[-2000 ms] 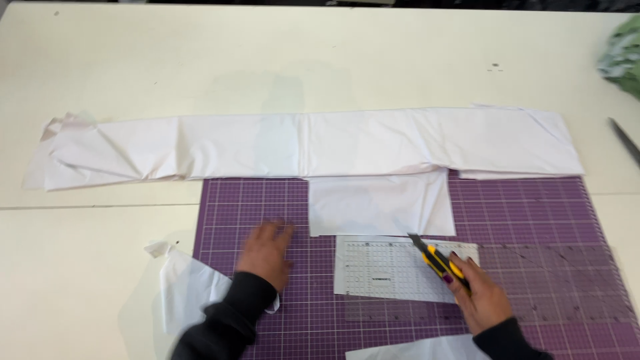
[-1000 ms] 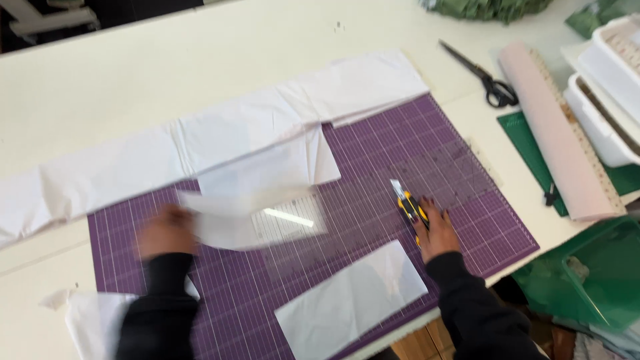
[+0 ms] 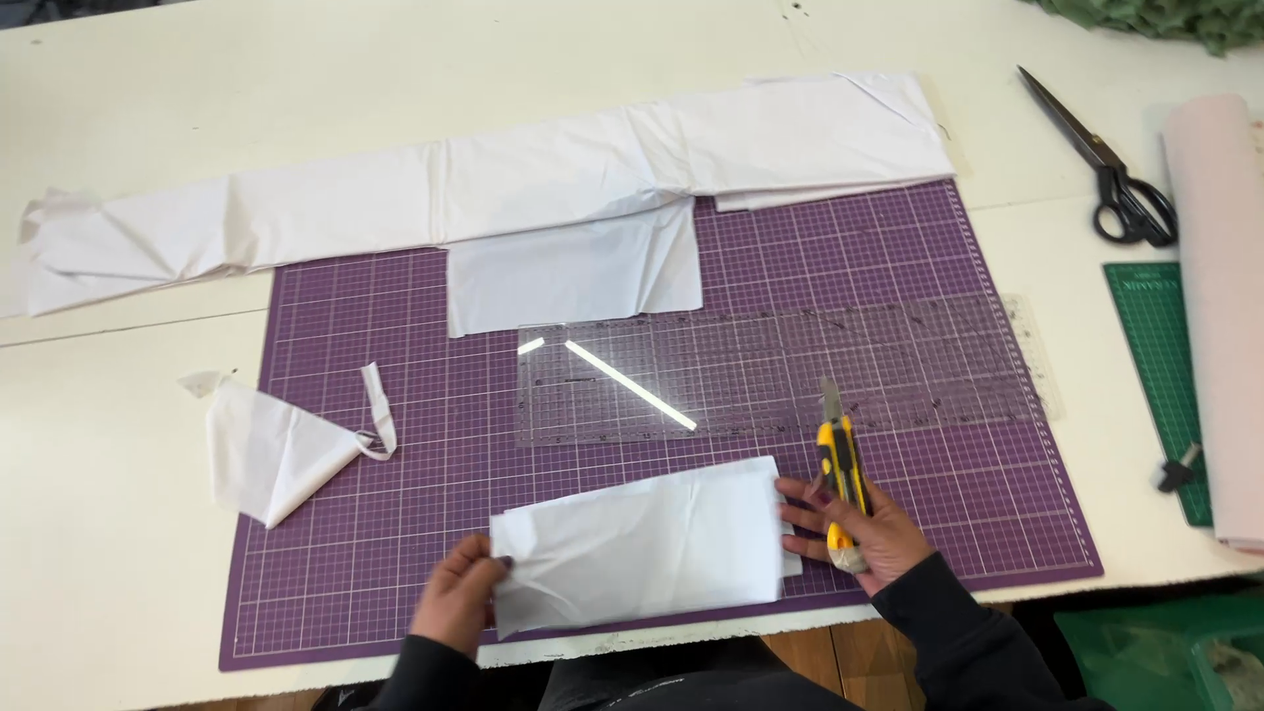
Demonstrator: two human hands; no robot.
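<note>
My left hand (image 3: 462, 592) pinches the left end of a white fabric rectangle (image 3: 642, 553), which lies over another white piece near the front edge of the purple cutting mat (image 3: 375, 592). In my right hand (image 3: 869, 538) is a yellow and black utility knife (image 3: 841, 484), blade out and pointing away from me; the fingertips of this hand are at the fabric's right end. A clear quilting ruler (image 3: 770, 375) lies flat on the mat beyond the fabric. Behind it a smaller white fabric piece (image 3: 573, 276) extends from under a long folded white fabric strip (image 3: 553, 178).
A crumpled white fabric scrap (image 3: 276, 444) lies over the mat's left edge. To the right are black-handled fabric shears (image 3: 1111, 168), a green cutting mat (image 3: 1145, 365) and a pale pink fabric roll (image 3: 1215, 316). Ruffled green fabric (image 3: 1165, 15) sits at the far right.
My left hand has brought the white piece from the ruler's left end onto the piece at the mat's front. The right hand, still holding the knife, has moved to that fabric's right end.
</note>
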